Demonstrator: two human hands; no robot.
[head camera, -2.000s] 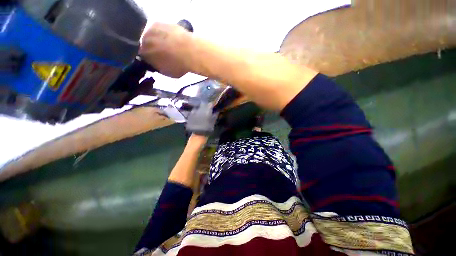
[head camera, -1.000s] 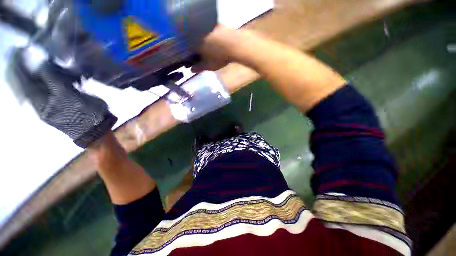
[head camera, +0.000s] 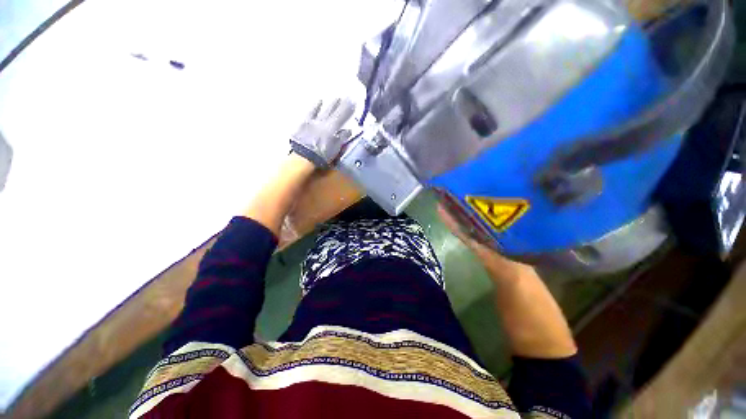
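The cloth cutting machine (head camera: 499, 139), silver-grey and blue with a yellow warning triangle, fills the upper right. Its flat silver base plate (head camera: 383, 173) sticks out over the table's near edge. My left hand (head camera: 325, 133), in a grey glove, lies on the white paper marker (head camera: 164, 139) just left of the base plate, fingers spread and pointing away from me. My bare right hand (head camera: 466, 219) is mostly hidden under and behind the motor; its grip on the machine's handle does not show. The knife cannot be made out.
The brown wooden table edge (head camera: 135, 327) runs along the near side of the white-topped lay. A small dark mark (head camera: 177, 64) lies on the paper at upper left. Green floor shows below the table. Dark, blurred items stand at the right.
The machine has moved from upper left to upper right in view, with my right arm lower. My gloved left hand has moved from the far left to beside the base plate. The view has shifted too.
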